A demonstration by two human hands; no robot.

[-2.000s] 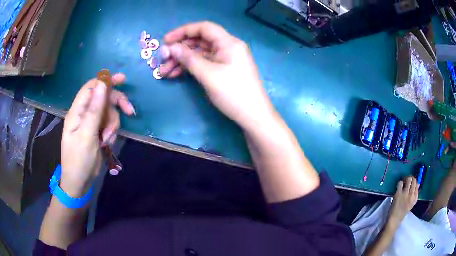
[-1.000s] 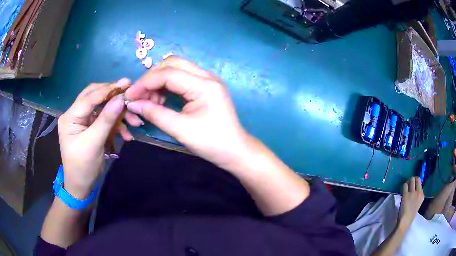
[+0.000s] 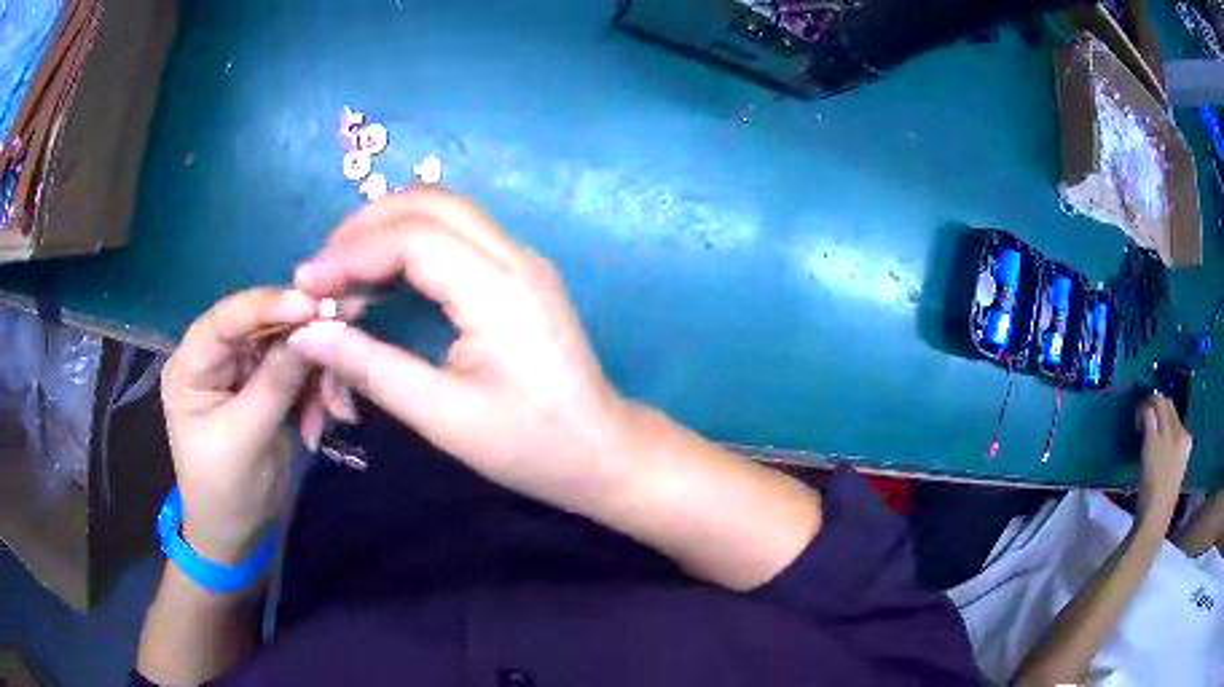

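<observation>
My left hand [image 3: 242, 403] holds a brown carrying strap [image 3: 275, 329], mostly hidden by the fingers. The strap's other end shows below the hand. My right hand [image 3: 470, 336] meets the left at the strap end, with a small pale strap button [image 3: 328, 309] between its thumb and index finger. Whether the button is seated in the strap cannot be told. Several loose pale buttons [image 3: 357, 164] lie on the green bench top [image 3: 577, 121] beyond my hands.
A carton of brown straps [image 3: 114, 134] stands at the left. Black housings with blue cells [image 3: 1004, 302] and trailing leads lie at right, near another person's hand [image 3: 1162, 443]. A carton with a pale bag [image 3: 1128, 161] and a black-framed machine [image 3: 752, 47] stand beyond.
My right hand went from the button pile to the strap end in my left hand, bringing a button. The neighbour's hand has moved right and slightly up.
</observation>
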